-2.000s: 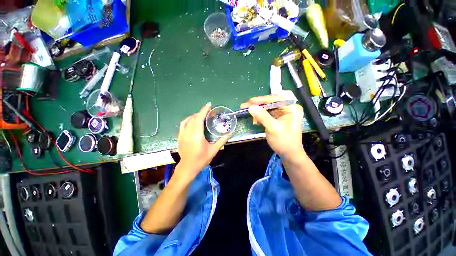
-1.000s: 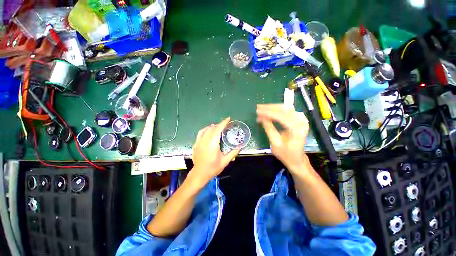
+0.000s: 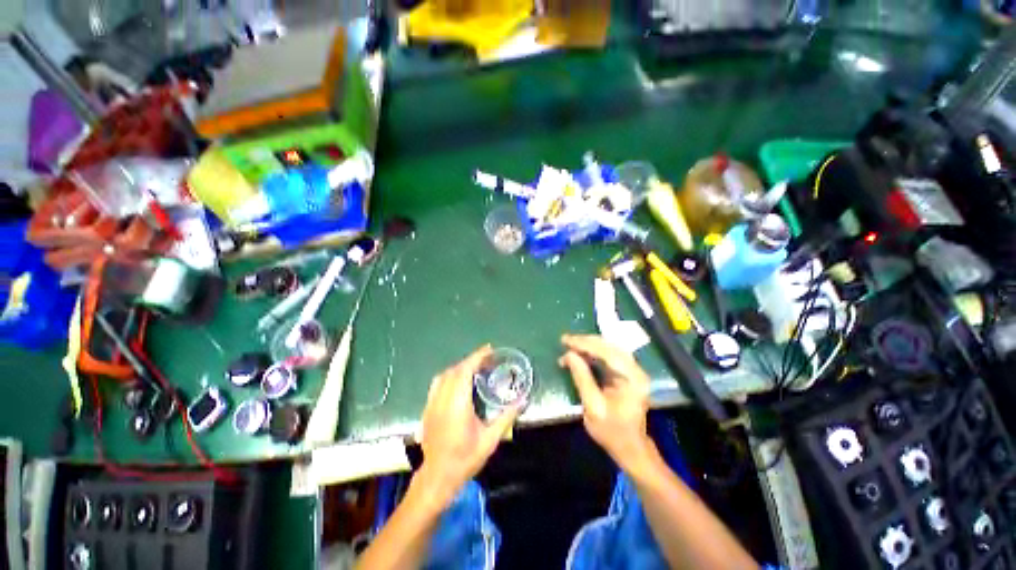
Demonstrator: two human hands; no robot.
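Note:
My left hand (image 3: pixel 455 425) holds a clear, round, shallow cup (image 3: pixel 505 379) between thumb and fingers at the bench's front edge. Small silvery and dark bits lie inside the cup. My right hand (image 3: pixel 611 399) is just right of the cup, not touching it, its thumb and fingertips close together and pointing left. A dark streak shows between its fingers, but blur hides whether it holds a thin tool.
Another clear cup (image 3: pixel 505 232) stands beside a blue parts box (image 3: pixel 570 236). Yellow-handled tools (image 3: pixel 671 298) and a light blue bottle (image 3: pixel 746 258) are right. Round watch parts (image 3: pixel 252 416) and a pale tapered handle (image 3: pixel 330 390) are left. Black trays flank my lap, including the right tray (image 3: pixel 819 490).
The view has tilted up, showing more of the bench's back. My right hand has drawn away from the cup; the thin tweezers seen in it two seconds ago no longer show clearly. My left hand keeps the cup.

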